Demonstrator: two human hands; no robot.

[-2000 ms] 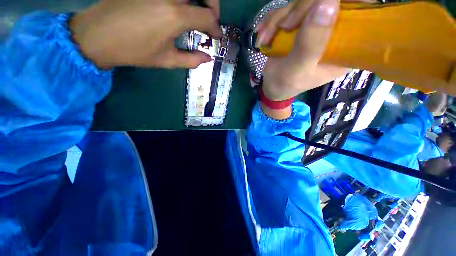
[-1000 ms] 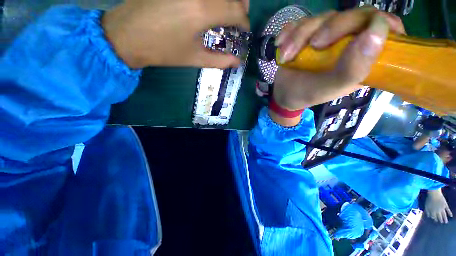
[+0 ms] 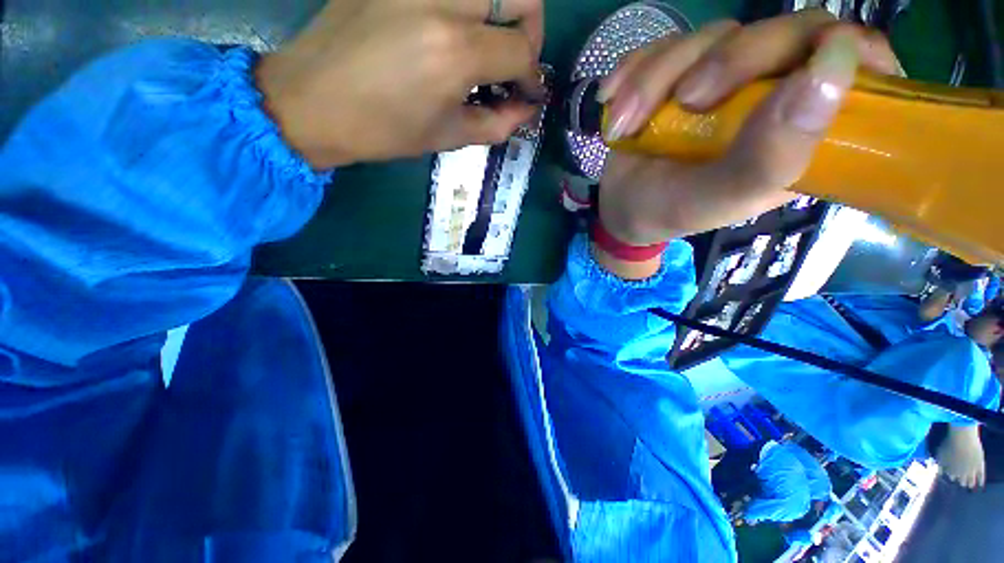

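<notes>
The phone middle frame, silver-white with a dark flex cable down its middle, lies on the dark green mat. My left hand is over its top end, thumb and fingers bent on it; the mainboard area there is mostly hidden. My right hand is closed around the yellow-orange electric screwdriver, held nearly level, its black nose pointing left over the screw dish. The screwdriver's tip is too small to make out. The dish is round, silver and studded, just right of the frame.
A black component tray with silver-white boards lies right, partly behind my right wrist, with a white sheet beside it. The black screwdriver cable crosses past my right sleeve. Blue-smocked people are at the right. The bench edge runs below the frame.
Both hands and the screwdriver have moved right in view since the first frame. Lately my left hand has shifted slightly and covers the frame's top end differently; my right hand has barely moved.
</notes>
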